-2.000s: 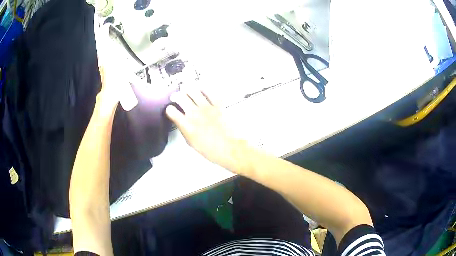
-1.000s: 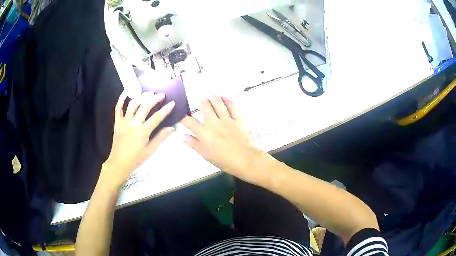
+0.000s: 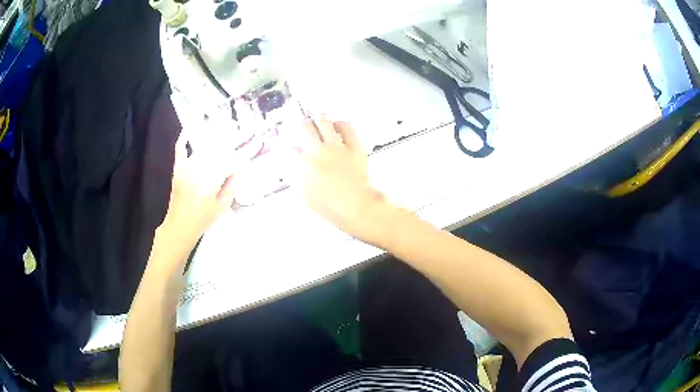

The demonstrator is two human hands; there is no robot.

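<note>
The dark navy or black garment piece (image 3: 96, 161) lies over the left of the table and hangs over its front edge. The white sewing machine head (image 3: 230, 57) is at upper left centre, with its presser foot area (image 3: 265, 103) in strong glare. My left hand (image 3: 201, 180) is just below the needle area, beside the dark cloth; its fingers are washed out, so I cannot tell what they hold. My right hand (image 3: 335, 168) rests palm down right of the needle area, fingers slightly apart, with nothing visible in it.
Black-handled shears (image 3: 445, 80) lie on the white table (image 3: 537, 99) at right, beside small silvery snips (image 3: 441, 53). A yellow rail (image 3: 652, 168) is beyond the table edge at right. Dark cloth (image 3: 614, 260) lies below it. A blue item (image 3: 679, 99) is at the upper right.
The dark cloth edge seen between my hands by the needle no longer shows there. My right hand has moved up towards the machine. My left hand's fingers have drawn into the glare.
</note>
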